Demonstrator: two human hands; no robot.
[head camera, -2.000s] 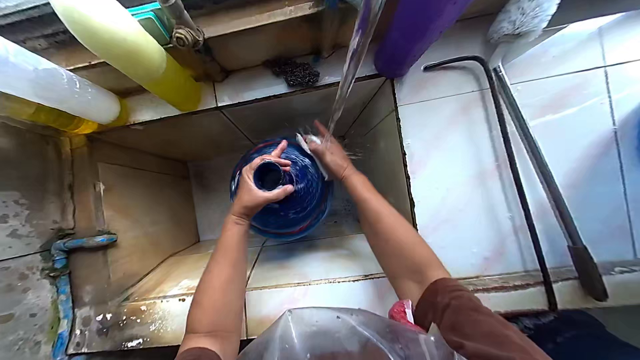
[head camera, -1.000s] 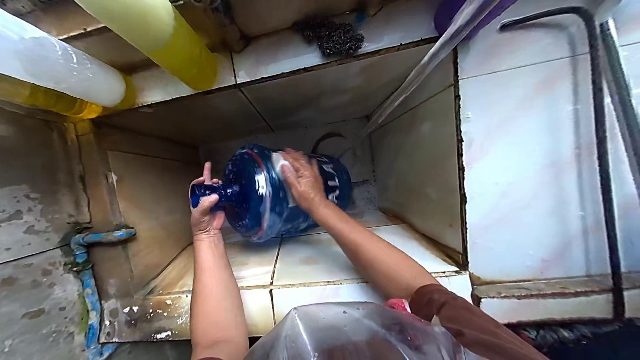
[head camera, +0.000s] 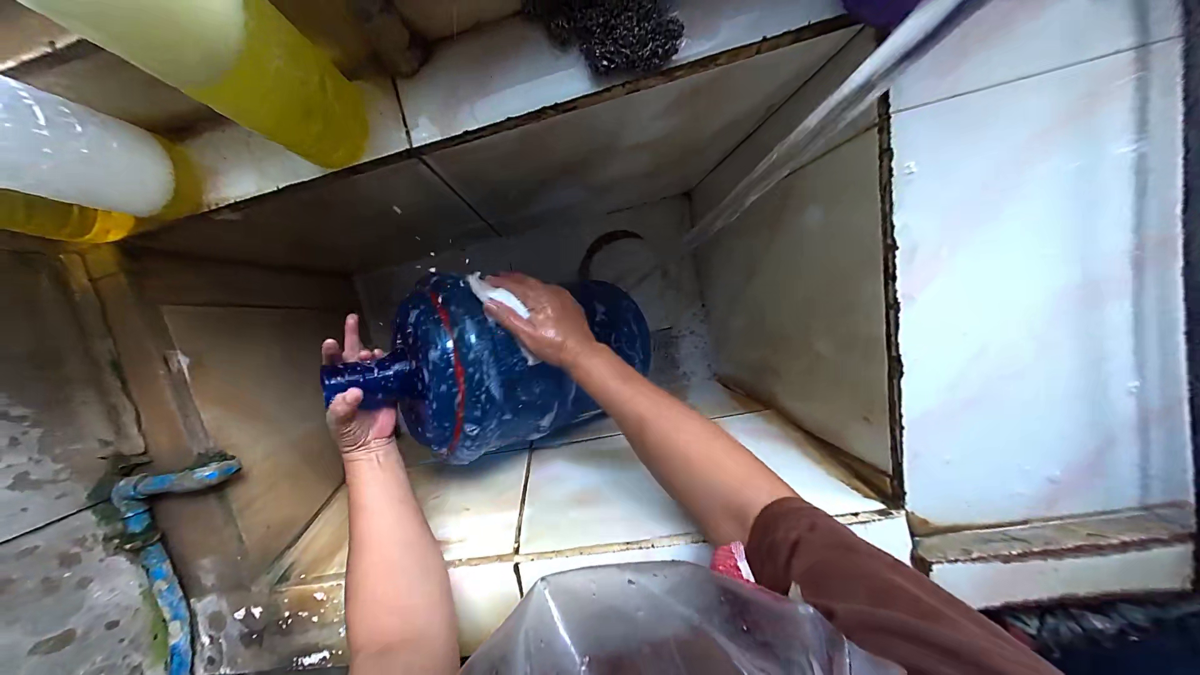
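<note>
A large blue plastic water jug (head camera: 506, 384) lies on its side in a tiled basin, its neck toward the left and soapy foam on its wet surface. My left hand (head camera: 361, 403) is around the neck, thumb below and fingers above. My right hand (head camera: 548, 319) presses a white cloth or pad (head camera: 502, 298) against the upper side of the jug's body. A stream of water (head camera: 797, 141) falls into the basin to the right of the jug. The jug's underside is hidden.
Yellow and white cylinders (head camera: 281, 84) stand at the upper left ledge. A dark mesh scourer (head camera: 623, 37) lies on the back rim. Blue pipe (head camera: 164, 562) runs at the lower left. White tiled counter (head camera: 1031, 281) borders the basin's right side.
The jug stood with its neck toward me two seconds ago and now lies sideways. My left hand has stayed at its neck, and my right hand with the white piece on its body. The view has moved closer.
</note>
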